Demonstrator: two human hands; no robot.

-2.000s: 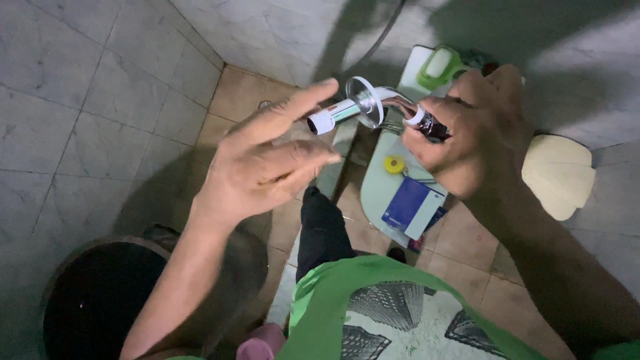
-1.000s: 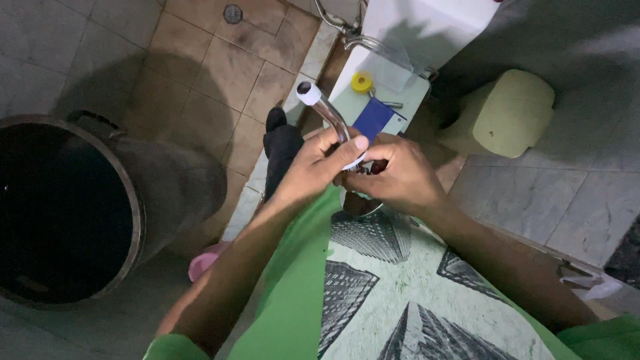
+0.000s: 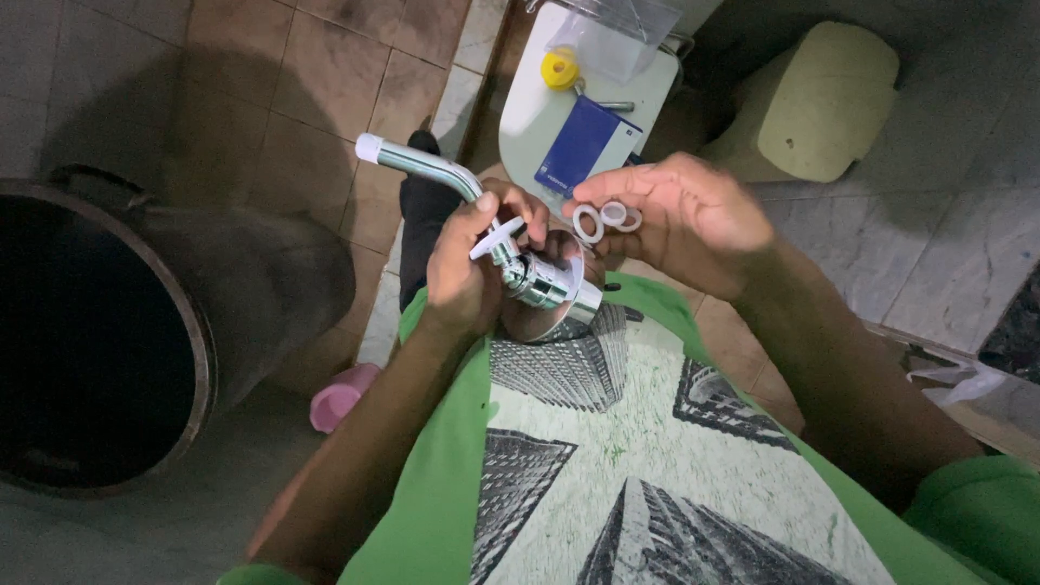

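Note:
My left hand [image 3: 475,252] holds a chrome plumbing fitting with a bent pipe [image 3: 431,168], its white-capped end pointing up and left. A thin white ring [image 3: 496,237] sits around the pipe. Below it, the fitting's thicker chrome body [image 3: 540,280] carries a round polished flange [image 3: 536,322] and rests close against the shirt. Just to the right, my right hand [image 3: 678,223] has several white sealing rings [image 3: 588,224] at its fingers, apart from the pipe. Part of my left fingers is hidden behind the fitting.
Beyond my hands, a pale lid-like surface [image 3: 520,122] bears a blue and white box [image 3: 581,150], a yellow tape roll [image 3: 560,68], a small metal rod and a clear plastic bag [image 3: 621,36]. A large dark barrel [image 3: 203,325] stands left, a pink vessel [image 3: 341,398] lower left, a cream container [image 3: 829,101] upper right.
My right hand has moved away from the fitting to the right and now has white rings at its fingers. My left hand keeps hold of the fitting.

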